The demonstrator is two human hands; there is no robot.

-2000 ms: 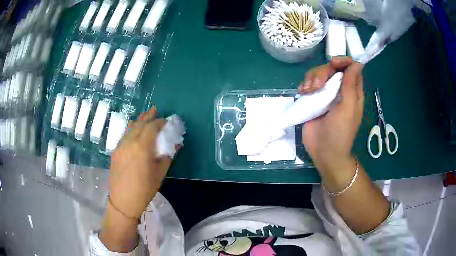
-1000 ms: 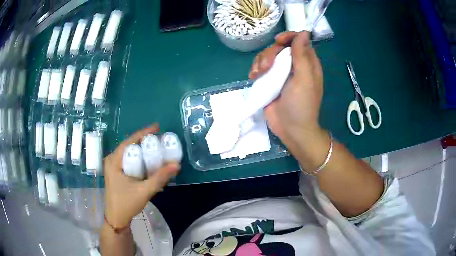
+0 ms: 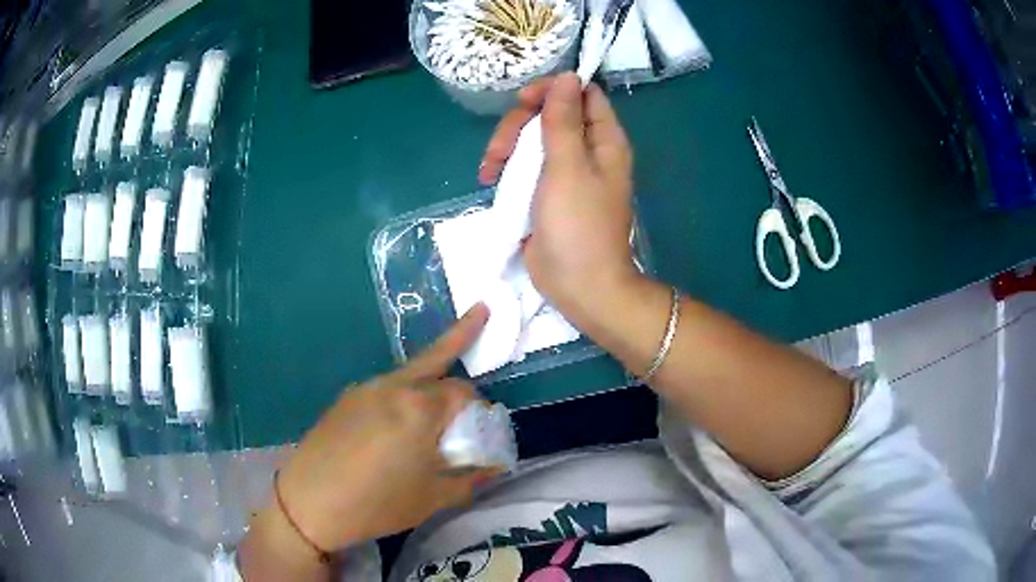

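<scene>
My left hand (image 3: 392,455) is closed around white plastic housings (image 3: 479,437); one end shows past the fingers, and how many it holds is hidden. Its index finger points out and meets the loose part of the wiping cloth, over the small clear box (image 3: 392,256). My right hand (image 3: 579,199) holds the white wiping cloth (image 3: 519,188) above the box. The cloth hangs down from the fist over the flat white cloth squares (image 3: 462,259) in the box. Whether a tool is inside the cloth is hidden.
A clear blister tray (image 3: 244,148) with rows of white housings lies at left. A black phone (image 3: 358,40), a tub of cotton swabs (image 3: 483,46) and wrapped white blocks (image 3: 670,34) are at the back. Scissors (image 3: 795,239) lie right. A blue edge (image 3: 986,108) stands far right.
My left hand has moved right to the box's front edge and turned, hiding most of the housings' end faces. My right hand has moved left in view with the cloth. The whole view has shifted.
</scene>
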